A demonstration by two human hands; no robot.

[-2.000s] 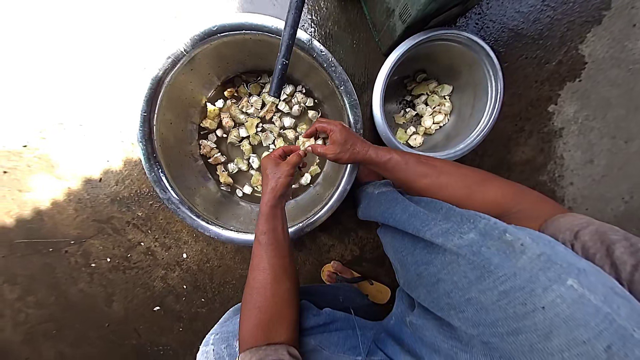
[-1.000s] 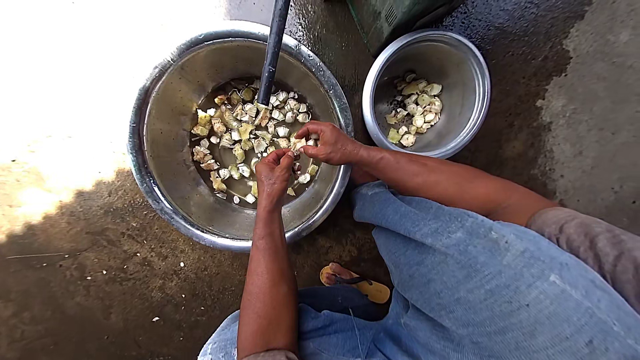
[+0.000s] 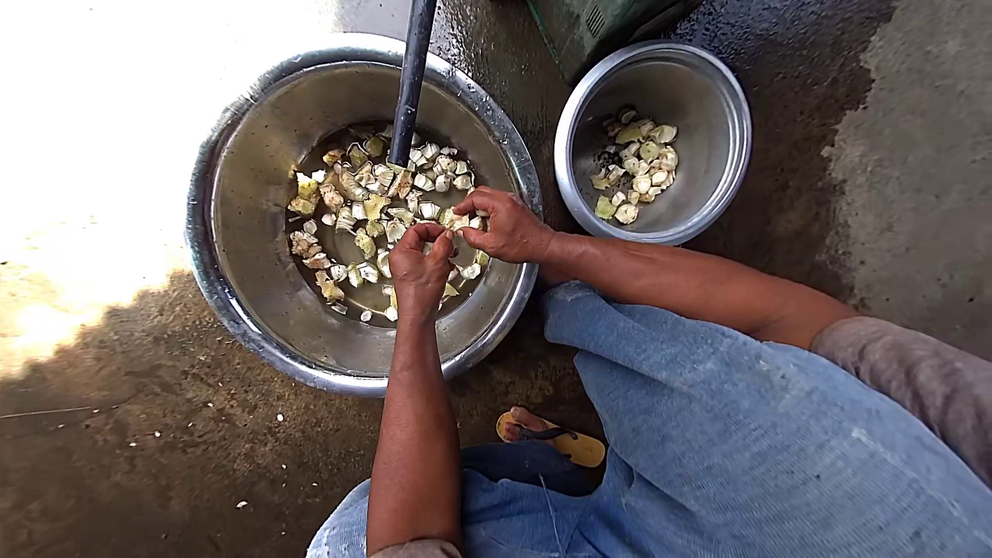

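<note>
Over a large metal basin (image 3: pixel 256 325) my left hand (image 3: pixel 421 262) and my right hand (image 3: pixel 508 226) meet, fingertips pinching a small pale piece of fruit or vegetable (image 3: pixel 457 223) between them. Below them, many cut whitish and yellow-green pieces (image 3: pixel 375 206) lie in shallow, murky water in the basin. Some of these pieces are hidden by my hands. A dark pipe or rod (image 3: pixel 412 81) reaches down into the basin from above, its lower end among the pieces. To the right, a smaller metal bowl (image 3: pixel 705 194) holds similar pale pieces (image 3: pixel 649 159) and dark specks.
The basin and bowl stand on a wet concrete floor (image 3: pixel 194 465) with small scattered bits. Behind the bowl is a dark green object (image 3: pixel 604 27). A foot in a yellow flip-flop (image 3: pixel 577 448) and blue cloth (image 3: pixel 736 434) over the legs are close to the basin.
</note>
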